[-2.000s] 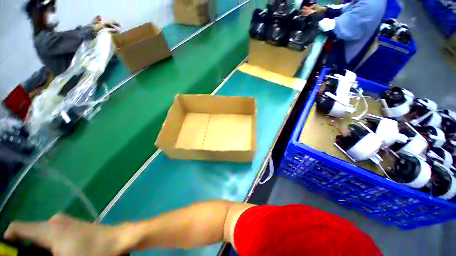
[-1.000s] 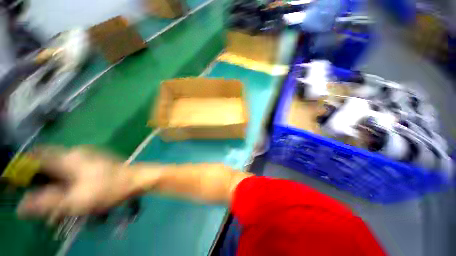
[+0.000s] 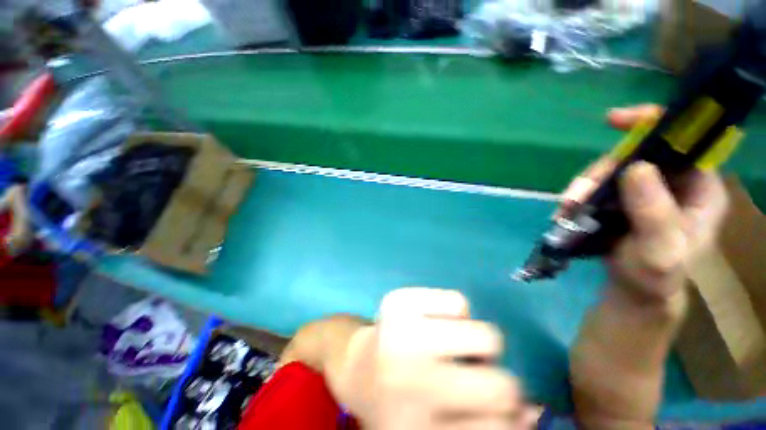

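Note:
My right hand [image 3: 663, 218] is wrapped around a black power screwdriver [image 3: 621, 189] with yellow labels, at the right. Its shiny metal nose points down and left, above the teal bench mat [image 3: 369, 235]. My left hand [image 3: 437, 361] is blurred at the lower middle, below and left of the nose, with its fingers curled. Whether anything is inside the left hand cannot be told. The screwdriver nose touches nothing that I can see.
A brown carton [image 3: 201, 210] of dark parts stands at the left. A blue crate [image 3: 189, 378] of black-and-silver units is at lower left. Another brown carton [image 3: 731, 311] is at the right edge. Clear plastic bags [image 3: 546, 34] lie beyond the dark green strip [image 3: 378, 101].
The view has swung left, so the right-hand crate of white-and-black units is gone. The black tool now shows clearly in my right hand, and my left hand has come into view.

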